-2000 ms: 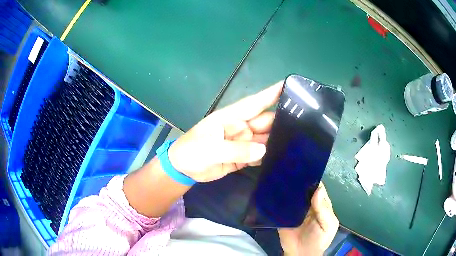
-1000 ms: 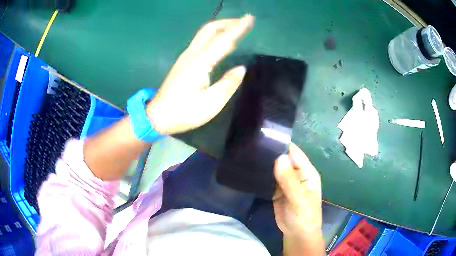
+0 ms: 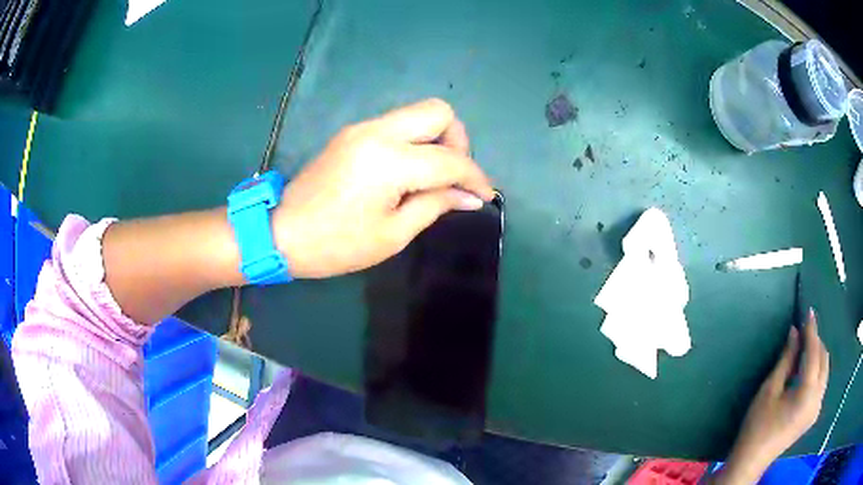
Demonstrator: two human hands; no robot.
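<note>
A black glossy phone screen assembly (image 3: 435, 322) lies on the green mat at its front edge, its lower end reaching the edge. My left hand (image 3: 388, 185), with a blue wrist strap (image 3: 255, 227), is at its top end; the thumb and fingertips touch the top right corner. My right hand (image 3: 790, 388) is at the far right, its fingertips at the lower end of a thin black rod (image 3: 798, 294), which looks pinched between them. A white crumpled wipe (image 3: 648, 298) lies between the screen and my right hand.
A clear bottle with an open lid (image 3: 771, 99) stands at the back right. A short white stick (image 3: 765, 260) and a thinner one (image 3: 831, 237) lie nearby. Dark specks dot the mat (image 3: 530, 379). A blue bin (image 3: 175, 398) and red tray (image 3: 670, 472) sit below the edge.
The screen has gone from being held up to lying on the mat edge. My right hand has let go of it and moved right to the black rod. My left hand has come onto its top end.
</note>
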